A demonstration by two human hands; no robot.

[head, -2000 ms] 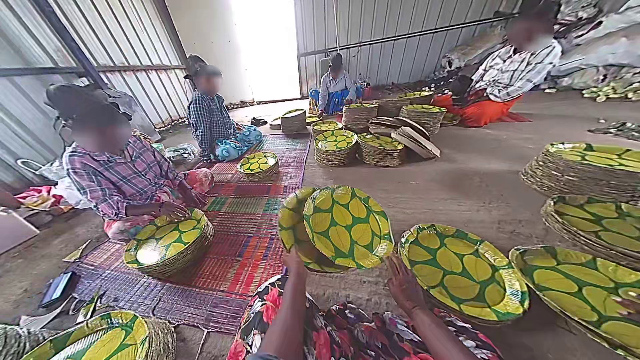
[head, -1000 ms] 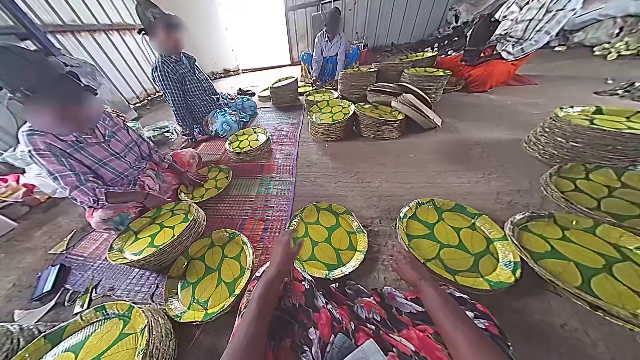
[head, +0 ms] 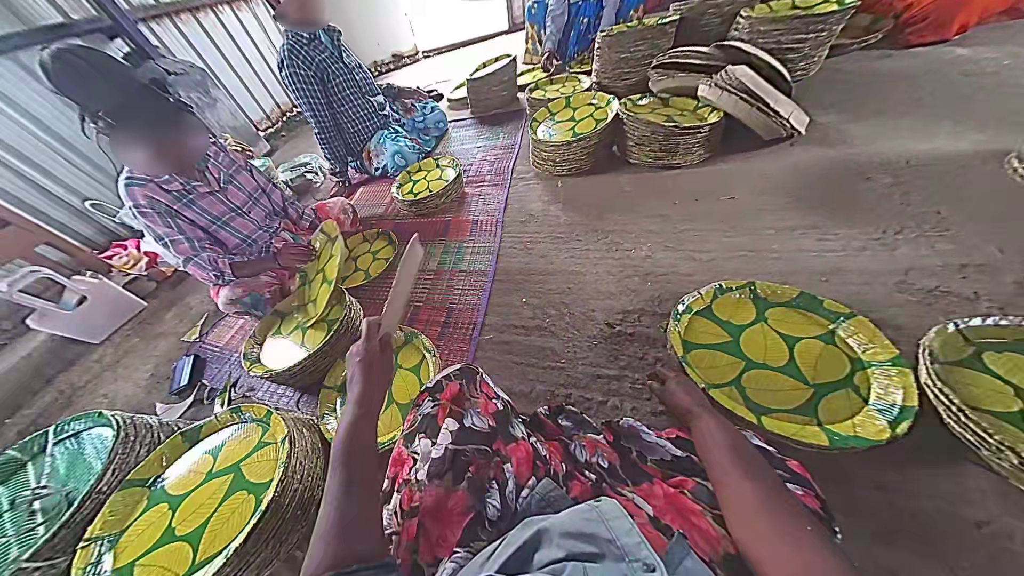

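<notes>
My left hand [head: 370, 352] grips a plate [head: 402, 286] seen nearly edge-on, its pale underside showing, raised above the woven mat. Beneath and beside that hand, a leaf-patterned green and yellow plate [head: 412, 376] lies at the mat's edge, partly hidden by my forearm. My right hand [head: 672, 394] is low over the floor, its fingertips beside the left rim of a large leaf-patterned plate [head: 792, 364]; whether they touch it I cannot tell, and nothing shows in its fingers.
On the left, a person in a checked shirt [head: 232, 208] holds a plate over a plate stack [head: 352, 328]. Near me on the left stand more stacks [head: 308, 472]. Another plate stack [head: 960, 408] is at the right edge. Further stacks [head: 572, 136] stand ahead, beyond the woven mat [head: 472, 232].
The plate that lay before my left hand is gone from that spot, and my left hand has moved left with a plate in it. The person at the left has lifted a plate. The view has shifted.
</notes>
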